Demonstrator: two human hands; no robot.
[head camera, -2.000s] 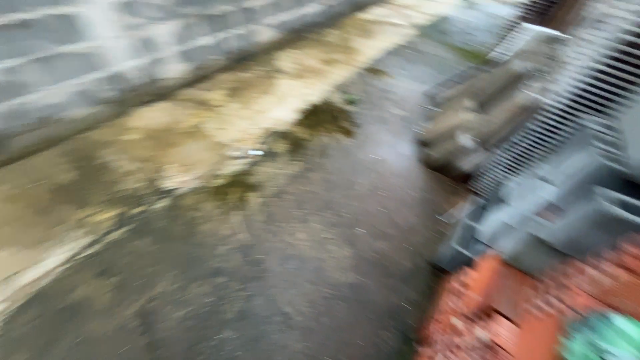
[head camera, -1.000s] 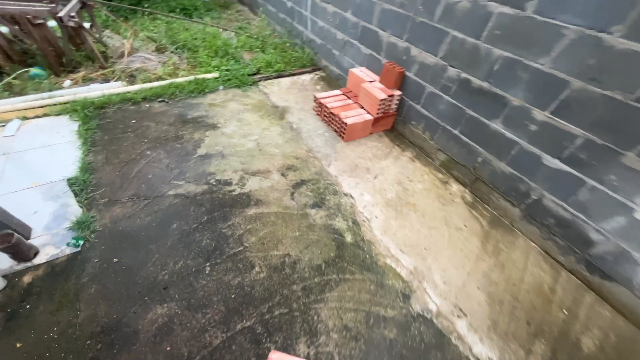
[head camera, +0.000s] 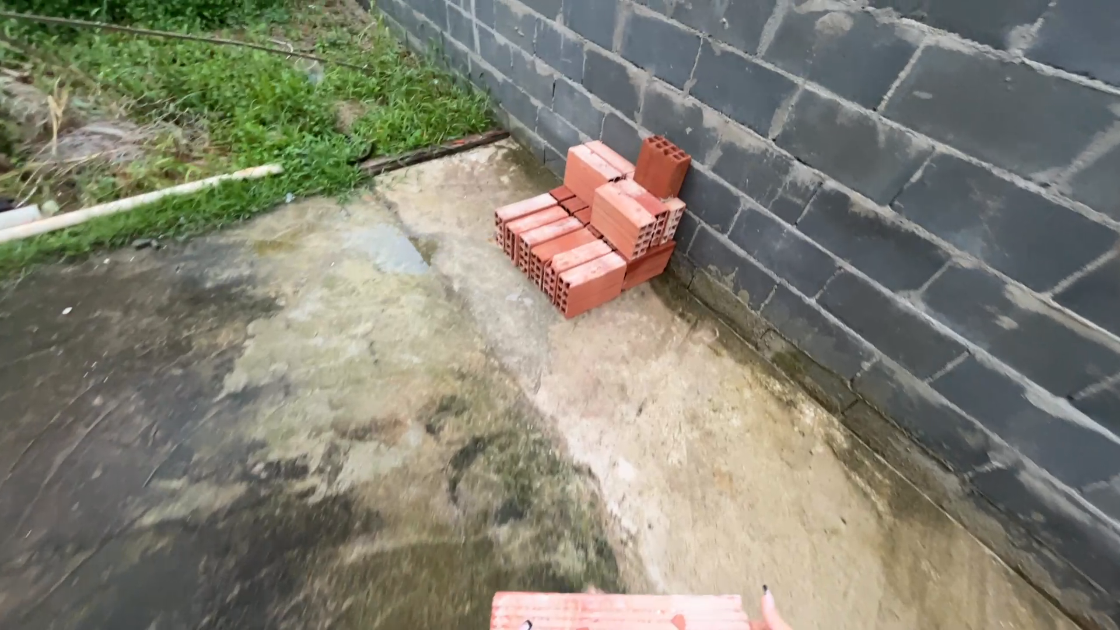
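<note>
At the bottom edge of the view is a red hollow clay brick (head camera: 617, 608), cut off by the frame. My right hand (head camera: 770, 611) shows only as a finger with a dark nail at the brick's right end. Of my left hand (head camera: 526, 625) just a dark nail tip shows on the brick's lower left part; the rest is out of view. Farther ahead, a stack of hollow clay bricks (head camera: 591, 280) sits on the concrete strip beside the wall. Several lie side by side in the low part, others rest higher, and one brick (head camera: 661, 166) stands upright against the wall.
A grey block wall (head camera: 875, 192) runs along the right side. Stained, damp-looking concrete (head camera: 350, 394) stretches ahead and left. Grass (head camera: 219, 105) borders it at the far left, with a pale pole (head camera: 140, 204) and a dark wooden board (head camera: 433, 153) along the edge.
The view has swung from a red brick pile and grey objects to the wall and stack, then come nearer to the stack. More of the brick at the bottom edge now shows, with fingers on it.
</note>
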